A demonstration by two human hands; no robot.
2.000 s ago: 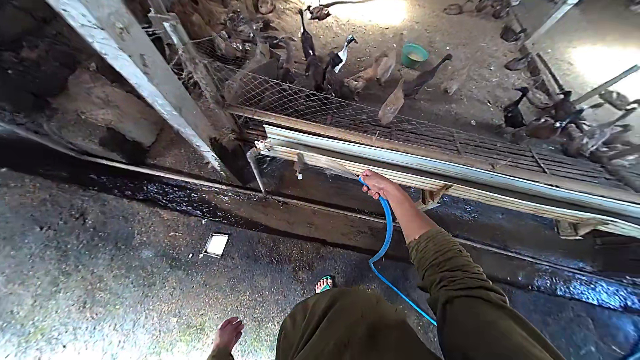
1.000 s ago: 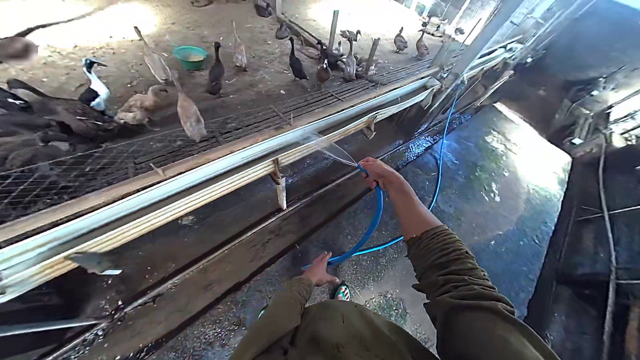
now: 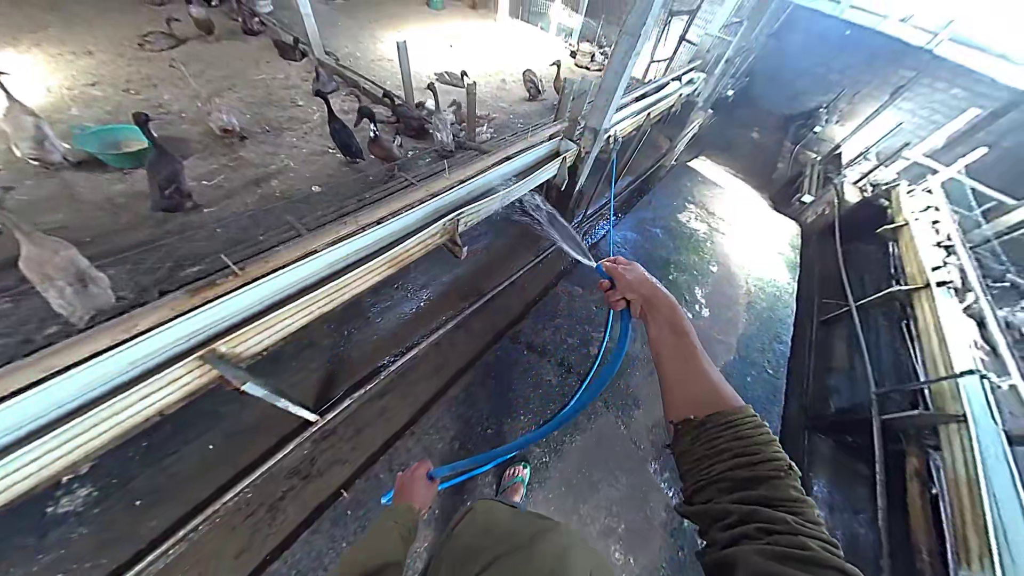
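Note:
My right hand is closed around the end of a blue hose, and a fan of water sprays from its tip toward the far end of a long light-blue trough. Lower down, my left hand grips the same hose, which bends in a wide curve between the two hands. Another length of the hose runs beneath the curve and away along the floor. The trough is fixed along the outside of a pen, on wooden brackets.
Several ducks stand in the dirt pen at left, near a green basin. A gutter with a raised edge runs below the trough. A post rises at its far end. Another trough and poles line the right side.
My left hand, out of view two seconds ago, now shows on the hose. The view has swung far along the walkway. The spray now lands near the trough's far end.

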